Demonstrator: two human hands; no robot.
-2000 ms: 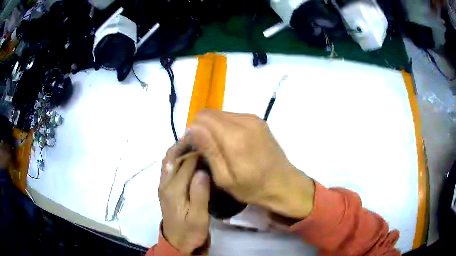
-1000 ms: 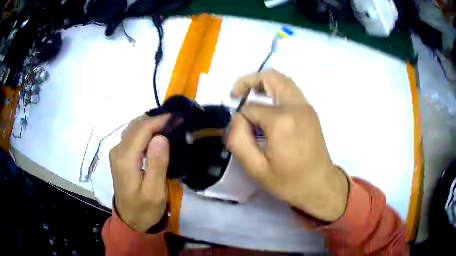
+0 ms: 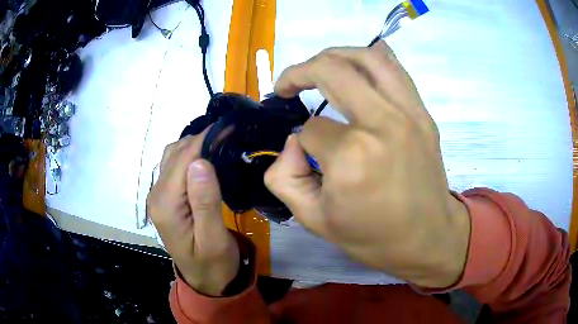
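My left hand [image 3: 190, 209] grips the left side of a black rounded camera housing [image 3: 244, 180], held opened above the mat. A thin orange wire [image 3: 263, 153] with a small white end shows inside it. My right hand [image 3: 380, 164] covers the housing's right side, its thumb and fingertips pinched together at the opening; whatever they pinch is hidden. A bit of blue shows beside these fingertips. A black tail cable [image 3: 204, 47] runs from the housing to the upper left. A dark cable passes behind my right hand to a blue, yellow and white tip [image 3: 415, 9].
The work is over a white mat [image 3: 500, 107] with orange-brown tape strips [image 3: 239, 50]. A thin grey wire [image 3: 147, 136] lies on the mat's left. Small parts and connectors [image 3: 60, 126] crowd the left edge. A dark object lies at the top left.
The view has moved closer. The closely held housing now shows opened, with the orange wire visible. My right hand has moved onto its right side, and the white shell seen below it earlier no longer shows.
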